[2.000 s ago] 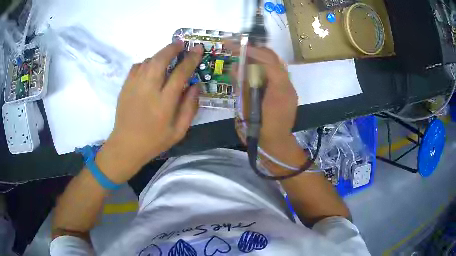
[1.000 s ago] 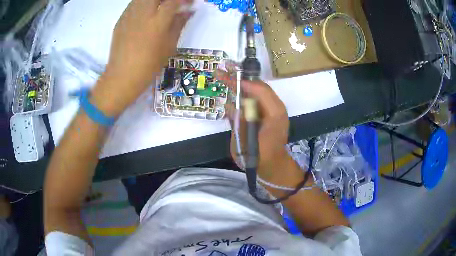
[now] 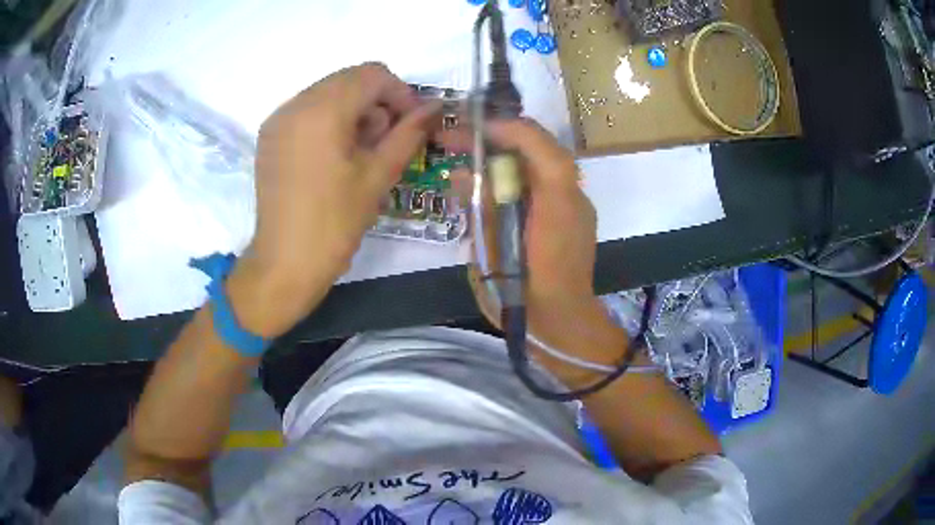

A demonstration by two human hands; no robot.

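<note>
A white socket housing [image 3: 425, 228] with a green circuit board [image 3: 443, 172] inside lies open side up on the white sheet, partly covered by my hands. My left hand [image 3: 320, 179], with a blue wristband, is over the housing's left part, thumb and fingertips pinched together near its top; what they hold, if anything, is too blurred to tell. My right hand [image 3: 554, 210] holds the soldering iron [image 3: 513, 236] with its pale feed tube alongside, at the housing's right side. The iron's tip cannot be made out.
Blue disc components [image 3: 533, 41] lie at the top. A cardboard tray [image 3: 615, 123] holds a tape roll [image 3: 734, 78]. Another open housing [image 3: 64, 164] and a white cover [image 3: 49, 261] are at left. A blue bin [image 3: 764, 308] of bagged housings and a blue reel [image 3: 897, 333] are below right.
My left hand has come down from the blue discs at the top to over the housing, hiding its left part. My right hand still holds the iron at the housing's right side.
</note>
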